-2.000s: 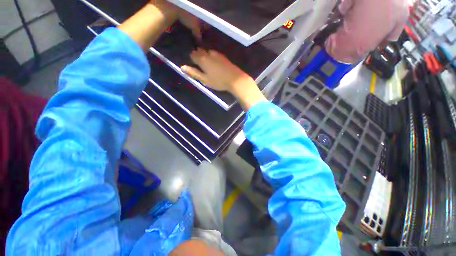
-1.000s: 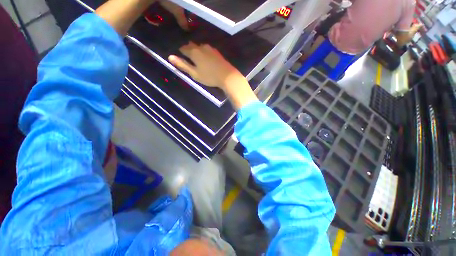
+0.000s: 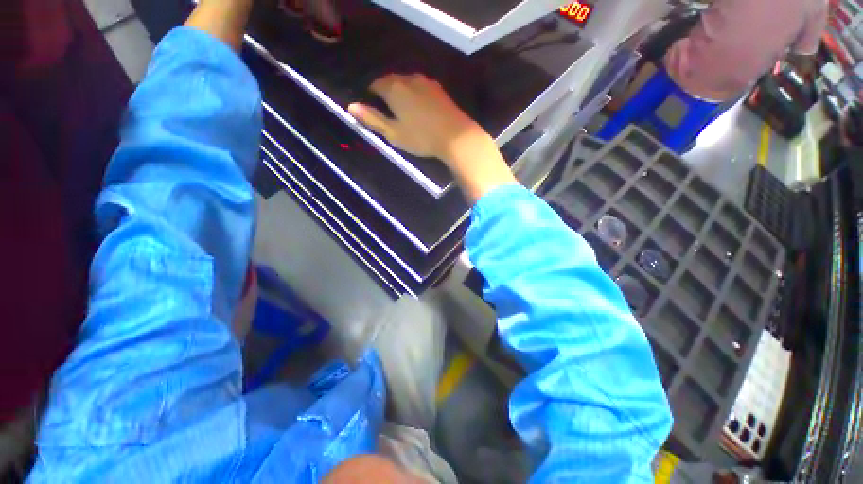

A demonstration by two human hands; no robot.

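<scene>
A rack of stacked black shelves with white front edges stands in front of me. My right hand lies on the upper open shelf near its front edge, fingers spread; I see nothing in it. My left arm reaches up to the top left; only the wrist shows clearly and the hand is cut off by the top edge. A dim reddish shape shows on the dark shelf; I cannot tell if it is fingers or a reflection. A dark compartment tray at the right holds several round glossy units.
A red digital readout glows at the rack's top right, with a thin black cable near it. A person in a pink top sits on a blue stool. A white hole tray and black trays stand at the right. Another blue stool is below left.
My left hand has moved up and left, mostly out of the picture. My right hand stays on the shelf, its fingers slightly shifted. The view has shifted, and the readout's digits have changed.
</scene>
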